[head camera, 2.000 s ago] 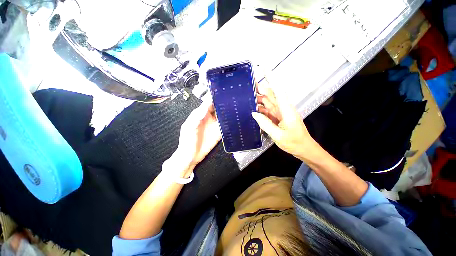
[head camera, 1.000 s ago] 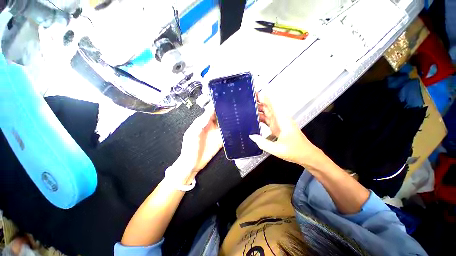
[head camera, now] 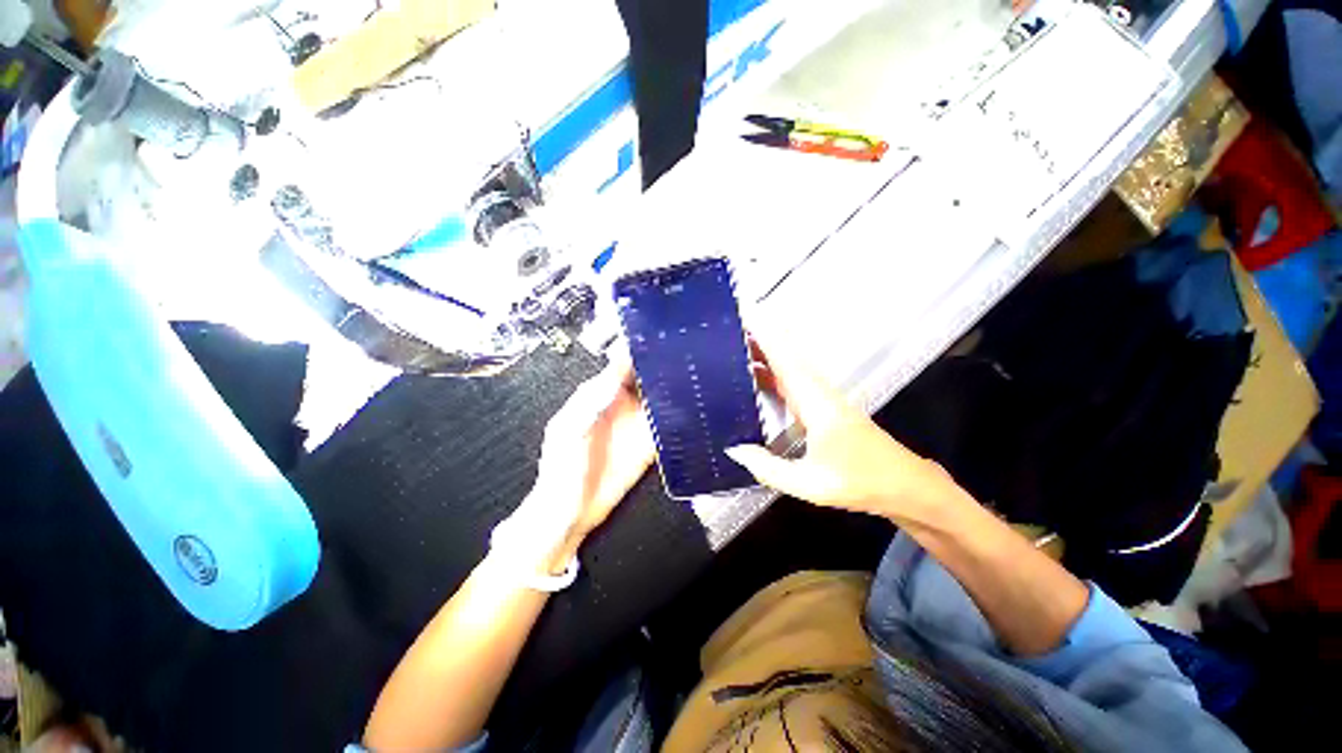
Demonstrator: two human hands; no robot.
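A smartphone (head camera: pixel 689 386) with a lit dark purple screen is held upright over the table edge in front of the needle area. My left hand (head camera: pixel 592 453) holds its left side and wears a white band at the wrist. My right hand (head camera: pixel 827 441) holds its right side, with the thumb over the lower right of the screen. The fingers behind the phone are hidden. Black fabric (head camera: pixel 427 486) lies left of my left hand, reaching up to the presser foot area (head camera: pixel 556 312).
A light blue oblong attachment (head camera: pixel 177 441) stands at left. A curved metal guide (head camera: pixel 386 336) is beside the needle area. A black strap (head camera: pixel 667 88) hangs over the machine body. Snips (head camera: pixel 818 140) lie on the white table (head camera: pixel 883 250). A black bundle (head camera: pixel 1060 427) is at right.
The phone, both hands, machine and table appear lower in the view. The light blue attachment also appears further right. My right thumb has moved down the screen. Both hands still hold the phone.
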